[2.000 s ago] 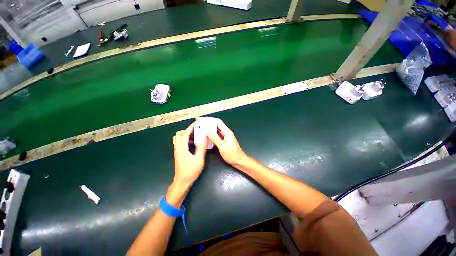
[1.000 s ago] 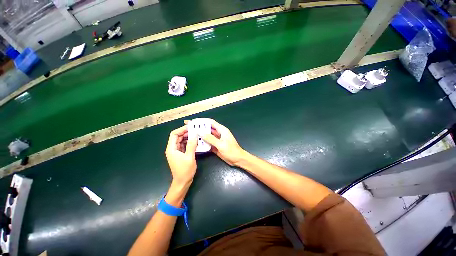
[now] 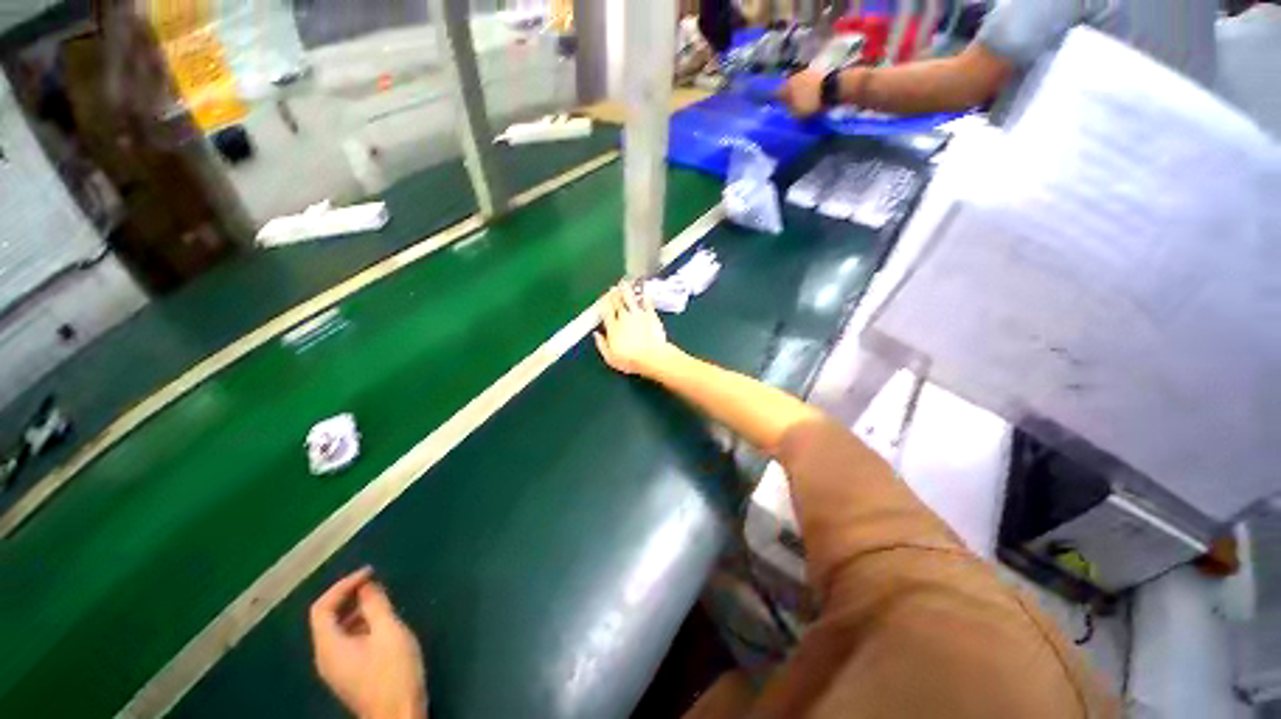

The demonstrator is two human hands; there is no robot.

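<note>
My right hand (image 3: 632, 334) is stretched out to the foot of the post, its fingertips beside the finished white plug adapters (image 3: 666, 294). A small white and metallic bit shows at its fingertips; whether the hand grips a unit is hidden. My left hand (image 3: 368, 646) is low in the picture over the bench, slightly blurred, fingers loosely curled and apart, with nothing in it. An inner assembly (image 3: 333, 444), white with metallic bits, lies on the green conveyor belt (image 3: 253, 495), beyond the rail from my left hand.
A pale rail (image 3: 422, 454) separates bench and belt. The post (image 3: 646, 141) stands behind the units. Beyond are a clear plastic bag (image 3: 752, 190), rows of white units (image 3: 854, 188) and a blue sheet (image 3: 745, 129). Another person's arm (image 3: 913, 87) reaches in. White sheets (image 3: 1110, 281) stand at right.
The view has swung right. My hands have parted: the right has moved out to the units by the post, the left has let go of the white unit. The inner assembly still lies on the belt.
</note>
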